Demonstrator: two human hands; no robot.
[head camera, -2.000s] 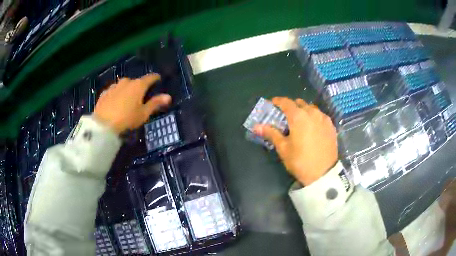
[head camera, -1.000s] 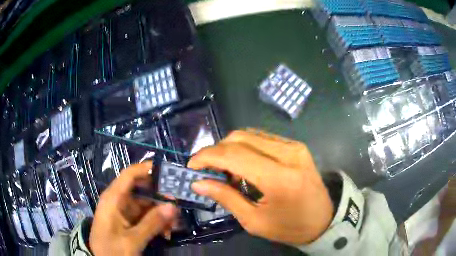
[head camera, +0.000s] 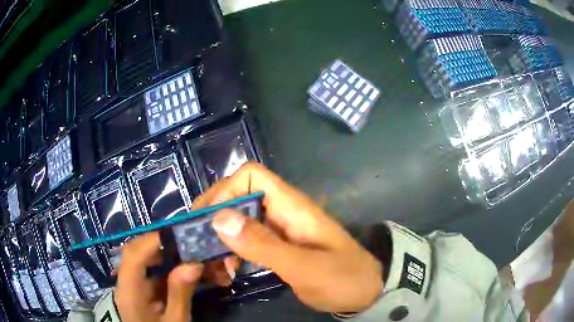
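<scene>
A black front housing with a blue edge (head camera: 141, 231) is held tilted in the lower left centre, its long blue edge facing up. A pale keypad (head camera: 200, 238) lies at its right end. My right hand (head camera: 296, 245) grips that end, thumb pressed on the keypad. My left hand (head camera: 154, 273) holds the housing from below, partly hidden behind it. A small pile of keypads (head camera: 345, 95) sits on the dark green bench beyond my right hand. A phone with keypad fitted (head camera: 173, 104) lies on the black tray at left.
The black housing tray (head camera: 211, 47) fills the left side, with several housings in its pockets. The clear keypad tray (head camera: 469, 165) is at right, with empty glaring pockets in front and stacked keypads (head camera: 462, 61) behind. A whitish strip (head camera: 252, 5) runs at the top.
The housing has turned in my hands, so its blue edge now rises to the right. My right thumb has moved left over the keypad. The view has shifted slightly.
</scene>
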